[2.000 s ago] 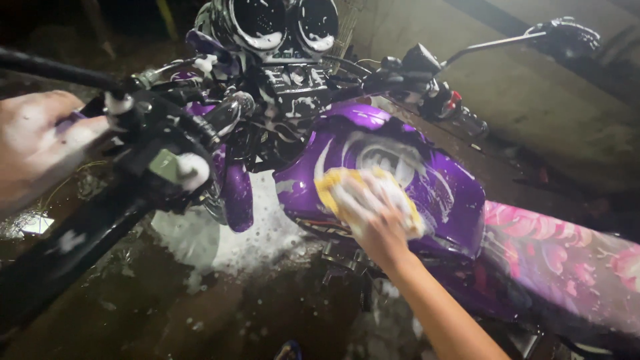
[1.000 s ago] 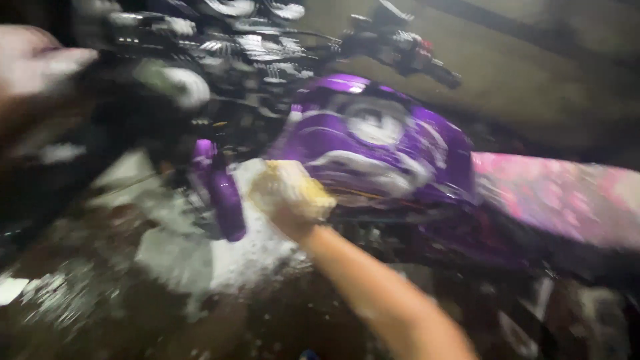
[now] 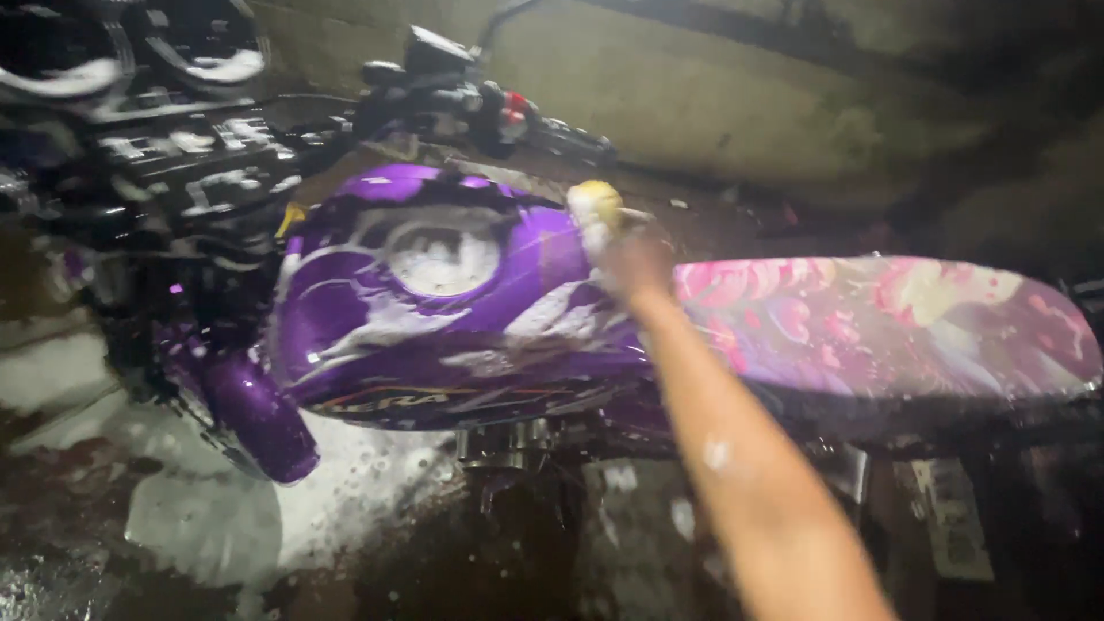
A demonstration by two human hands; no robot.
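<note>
My right hand (image 3: 634, 259), blurred, grips a foamy yellow sponge or cloth (image 3: 595, 203) at the rear end of a motorcycle's purple fuel tank (image 3: 535, 250), close to the front of the seat. White suds streak the tank's side and cover its round filler cap (image 3: 444, 259). Behind my hand runs the long seat (image 3: 828, 328) with a pink and purple floral pattern. A purple body panel (image 3: 263, 423) hangs below the tank's front. My left hand is out of the picture.
Suds-spotted round gauges (image 3: 207, 43) are at the upper left, and the far handlebar grip (image 3: 569, 142) reaches out beyond the tank. A wall (image 3: 690, 95) stands behind. The ground (image 3: 371, 483) is wet and foamy.
My right hand has moved with the yellow sponge or cloth from the tank's lower front side to its rear top. The view has shifted, and my left hand has left it.
</note>
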